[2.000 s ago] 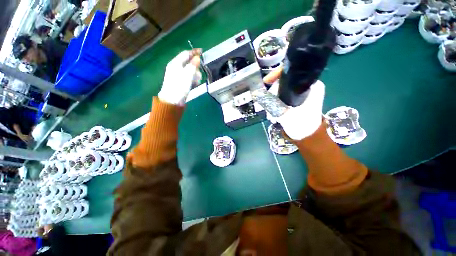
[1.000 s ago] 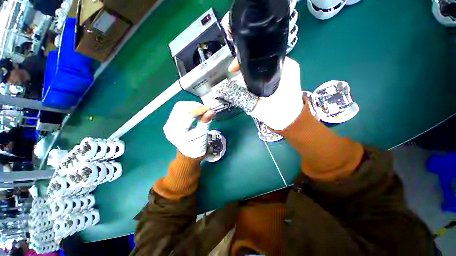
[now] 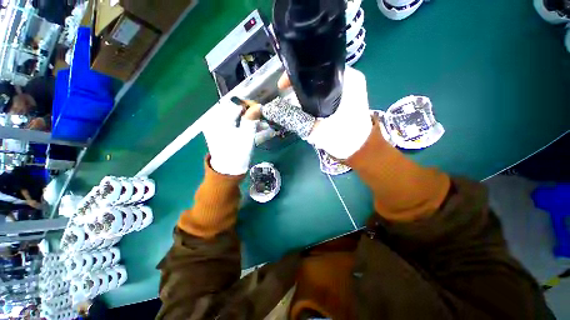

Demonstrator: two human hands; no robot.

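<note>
My right hand (image 3: 340, 115), in a white glove with bare fingertips, is closed around the black electric screwdriver (image 3: 312, 47). Its grey mottled wrap (image 3: 289, 117) points left, over the screw feeder's front. My left hand (image 3: 230, 134), gloved with bare fingertips, is pinched at the wrap's left end; a small dark thin piece (image 3: 236, 100) shows at its fingers, details unclear. The silver screw feeder (image 3: 234, 42) stands behind, its front partly hidden. One white housing with a circuit board (image 3: 264, 182) lies open side up below my left hand. Another (image 3: 414, 122) lies right of my right hand.
A partly hidden housing (image 3: 332, 164) lies under my right wrist. Rows of stacked housings (image 3: 115, 219) stand at the left. More housings (image 3: 355, 37) are stacked behind the screwdriver. A blue bin (image 3: 81, 103) and a cardboard box (image 3: 122, 44) are beyond the green bench (image 3: 494, 94).
My left hand has come from the feeder's left side to the screwdriver's wrapped end, and rose slightly over the last second. The screwdriver now points left over the feeder's front. The view has shifted.
</note>
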